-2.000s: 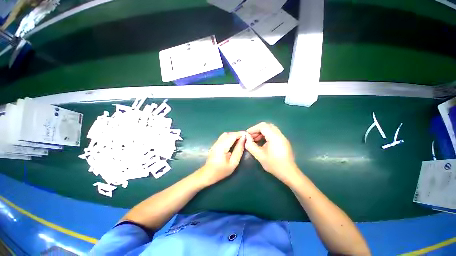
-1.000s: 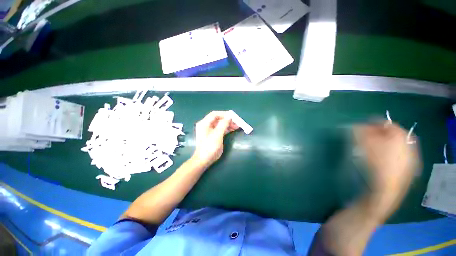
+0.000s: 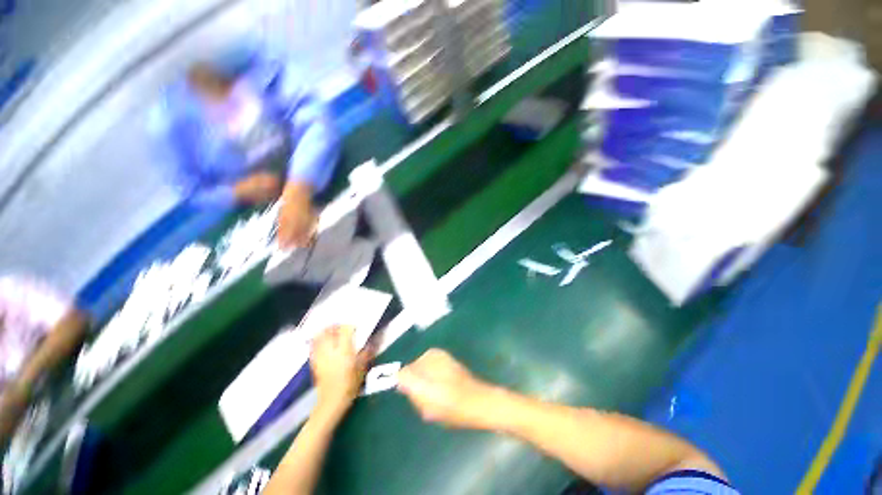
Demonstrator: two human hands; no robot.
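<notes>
The picture is blurred and tilted. My left hand [image 3: 336, 363] is on the near edge of a white box [image 3: 357, 311] at the belt's edge, its fingers bent over the edge. My right hand [image 3: 437, 387] pinches a small white hang tab [image 3: 383, 378] with a cut-out slot, just right of my left hand. Another white box with a blue side [image 3: 263, 384] lies on the belt to the left.
A long white bar [image 3: 404, 253] lies across the belt beyond my hands. White slivers [image 3: 567, 262] lie on the green bench. Stacked blue-and-white boxes [image 3: 658, 111] stand at upper right. A person in blue [image 3: 237, 131] reaches to the belt opposite; another person's arm shows at left.
The view has swung to the right and tilted. My right hand has come back from the slivers and holds the tab. My left hand has moved from the bench to a box at the belt.
</notes>
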